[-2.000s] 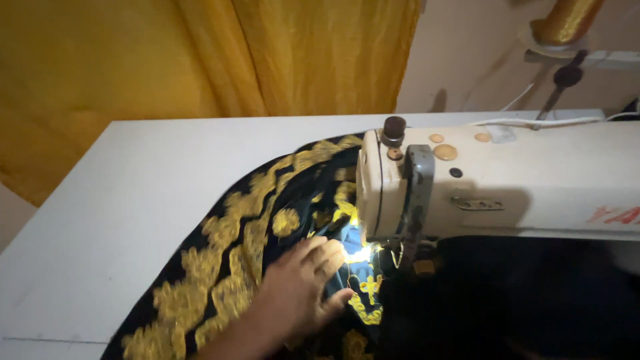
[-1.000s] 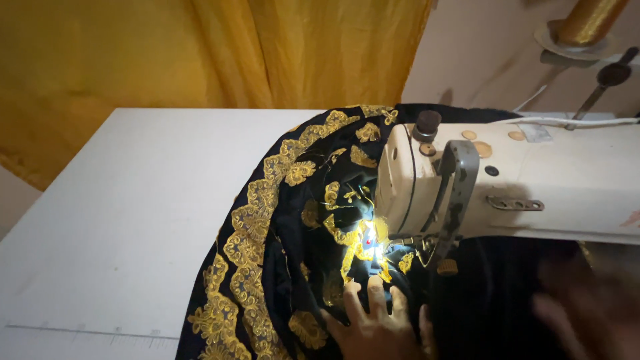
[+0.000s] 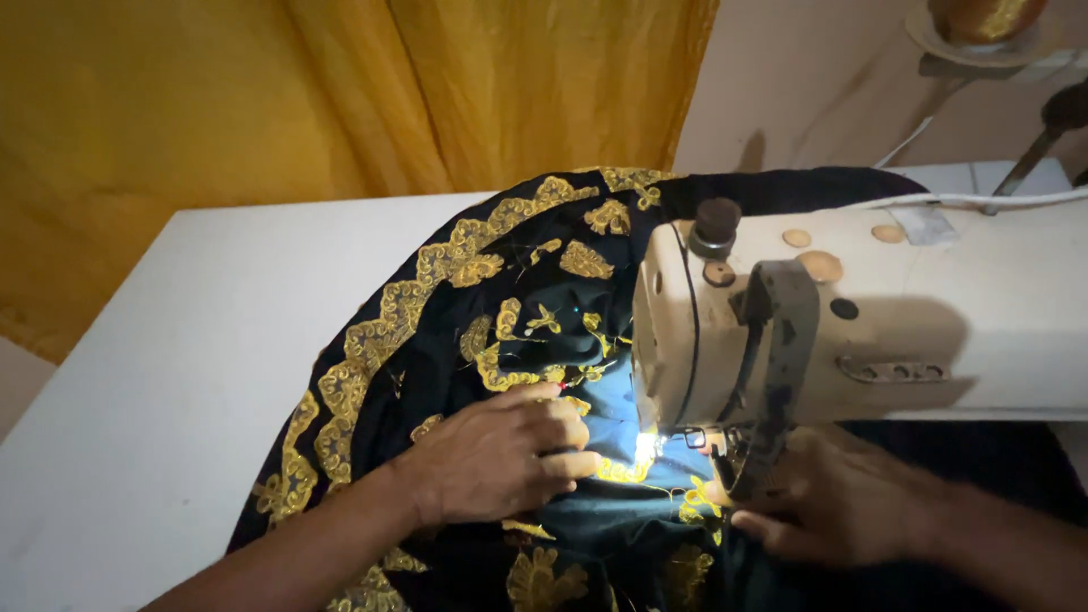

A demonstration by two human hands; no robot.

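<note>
Dark fabric with gold lace appliqué [image 3: 544, 578] lies across the sewing table and under the head of a white sewing machine [image 3: 901, 331]. A bright lamp lights the cloth around the needle area, whose glare hides the needle itself. My left hand [image 3: 510, 450] rests on the fabric left of the needle area, fingers spread and pointing right, beside a small red spot. My right hand [image 3: 824, 501] is just right of the needle area, partly behind the machine's metal lever; its fingertips are near a gold motif, and their hold on the cloth is unclear.
The white tabletop [image 3: 170, 391] extends to the left. A yellow curtain [image 3: 340, 102] hangs behind it. A cone of gold thread [image 3: 990, 17] stands at the upper right, near a metal rod [image 3: 1024, 170] and a white cable [image 3: 960, 200].
The right hand, blurred at the lower right one second ago, is now beside the needle area. My left hand has moved left of the needle area. More of the fabric's curved border shows.
</note>
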